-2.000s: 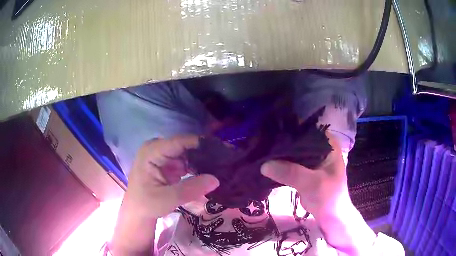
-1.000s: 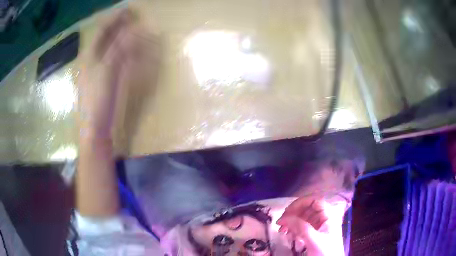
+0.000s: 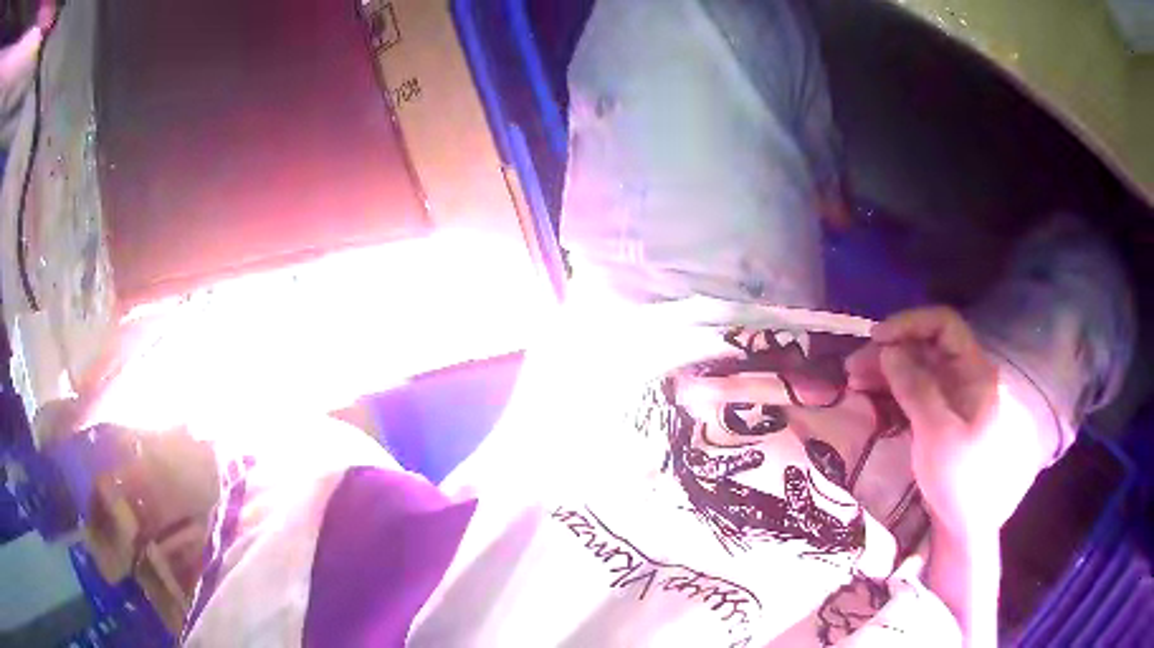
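My right hand rests at the hem of the printed shirt, fingers bent and fingertips close together. Whether it pinches the cloth or something small cannot be told. My left hand is low at the far left, blurred and washed by glare, beside a blue crate-like thing. Its fingers are partly hidden, and I cannot tell if it holds anything. No black ragged piece shows in either hand.
A brown cardboard box stands at the upper left, with a blue crate edge between it and my leg. The table shows at the upper right. Blue-violet ribbed plastic is at the lower right.
The view has swung left and down. My left hand has come off the table to the low far left. My right hand stays near the shirt. The black piece is out of view.
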